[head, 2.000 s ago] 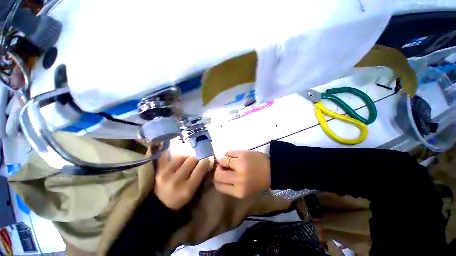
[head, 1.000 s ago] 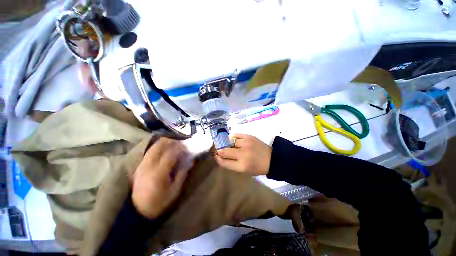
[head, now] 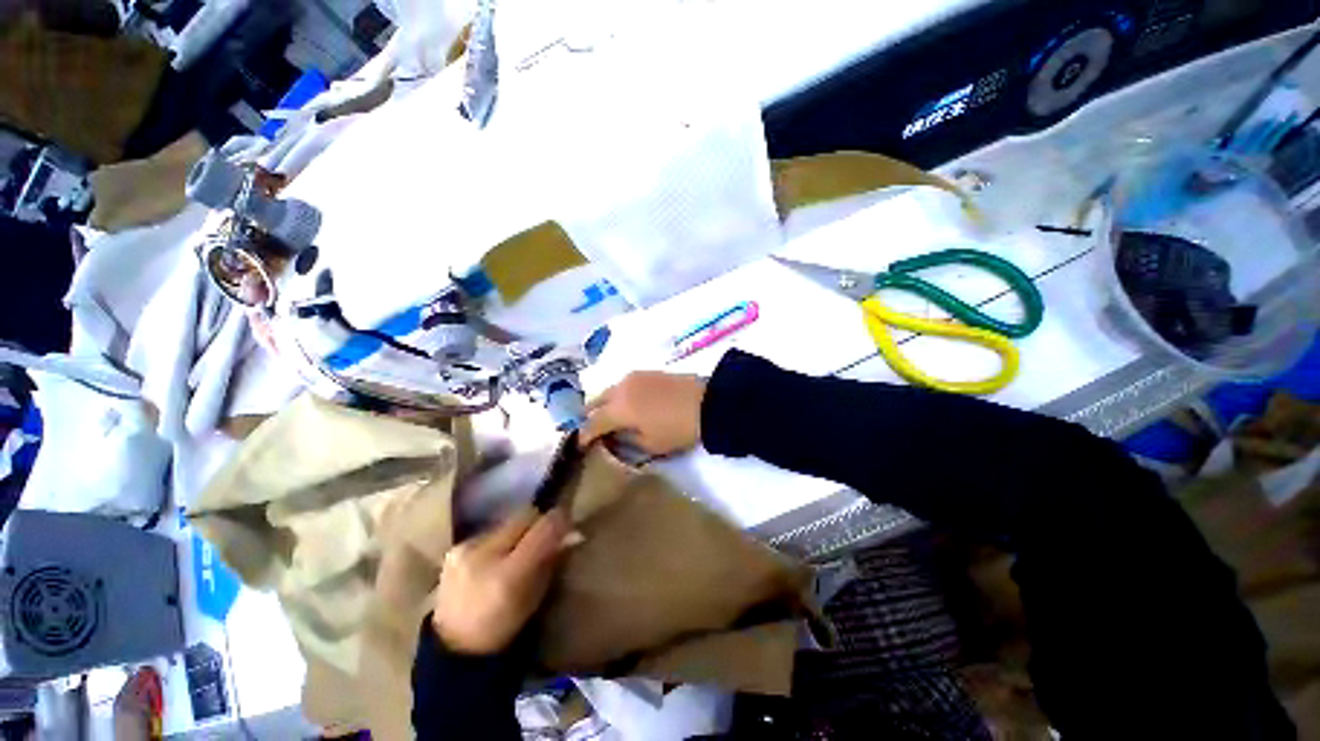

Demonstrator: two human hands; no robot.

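A khaki-brown garment [head: 652, 579] drapes from the machine's needle area over the table's front edge. My right hand [head: 652, 413] pinches its upper edge right beside the presser foot [head: 562, 403]. My left hand [head: 500, 579] grips the cloth lower and to the left, fingers closed on its edge. A dark narrow gap or strip shows between the hands; I cannot tell which. A pale piece by the left fingers is blurred. The white sewing machine [head: 420, 188] stands behind, with a brown scrap [head: 533, 261] and a white cloth on it.
Scissors [head: 857, 285] with green and yellow loops lie right of the needle. A pink and blue nipper [head: 717, 330] lies nearer. A clear tub [head: 1259, 275] with a dark item stands at the right. Pale cloth [head: 174, 311] and a grey box with a fan grille [head: 90, 591] are at the left.
The view has shifted, showing more at the left and the machine panel. My left hand has moved down, away from the needle, still on the cloth. My right hand stays by the presser foot.
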